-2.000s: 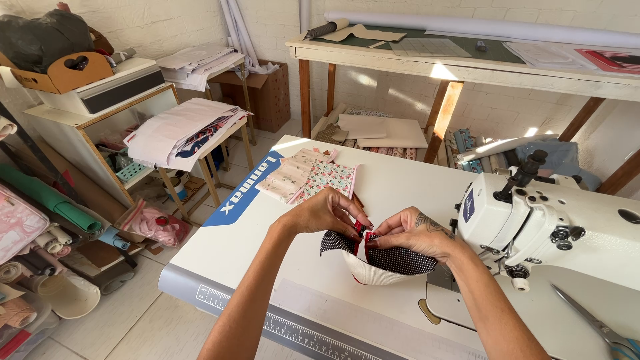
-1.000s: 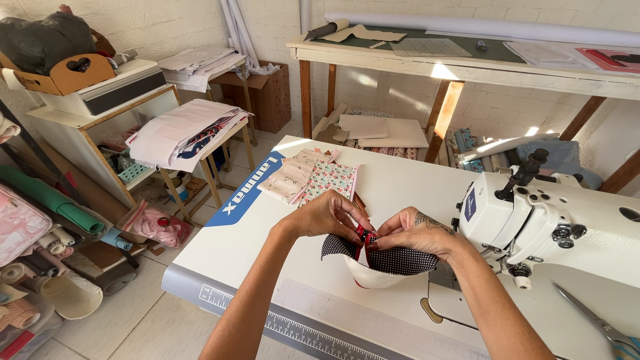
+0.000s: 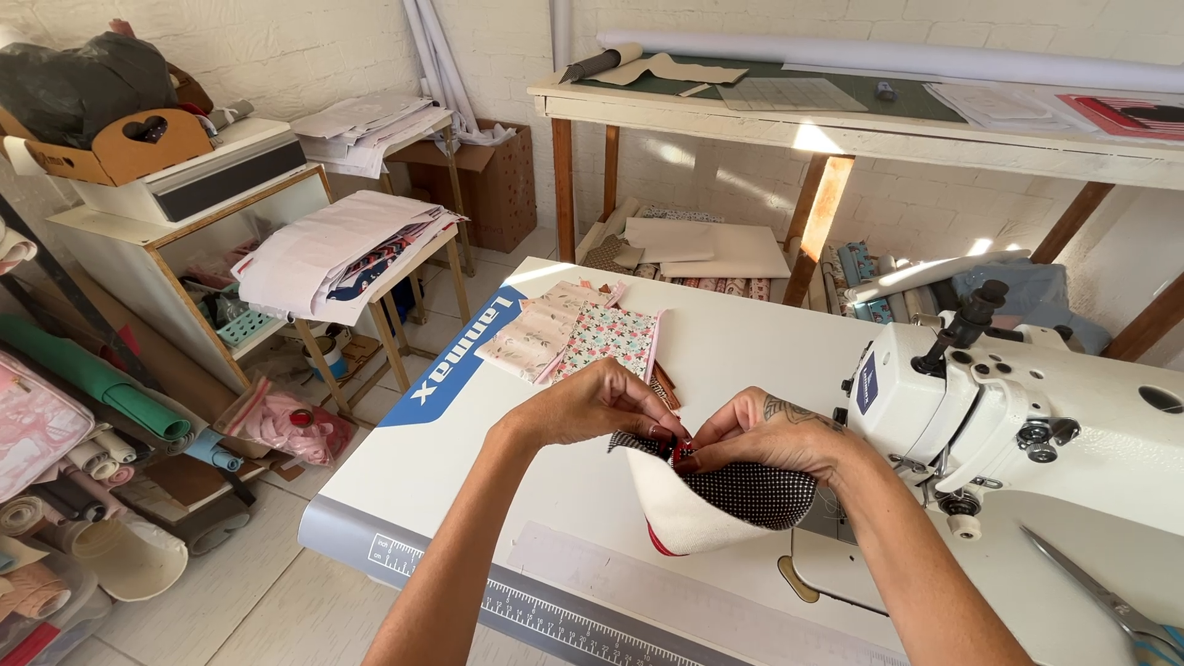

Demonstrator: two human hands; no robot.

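Note:
My left hand (image 3: 606, 407) and my right hand (image 3: 772, 435) meet above the white sewing table (image 3: 462, 481). Between them they pinch the red edge of a sewn fabric piece (image 3: 689, 509), white on one side and black with white dots on the other. Red trim shows at its lower edge. My fingertips hide the exact spot they grip. Behind my left hand lie pieces of floral fabric (image 3: 615, 340), pale pink and multicoloured. Close to my right forearm stands a white industrial sewing machine (image 3: 962, 407).
Scissors (image 3: 1101, 587) lie at the right. A clear ruler (image 3: 684, 601) rests along the table's front edge. Beyond stands a long wooden bench (image 3: 684, 116) with a cutting mat. Papers are stacked on a small table (image 3: 324, 250); fabric rolls (image 3: 111, 379) crowd the left side.
The fabric piece has turned and tilted between my hands, so more of its white side and the red trim below show. Both hands keep hold of it in nearly the same place.

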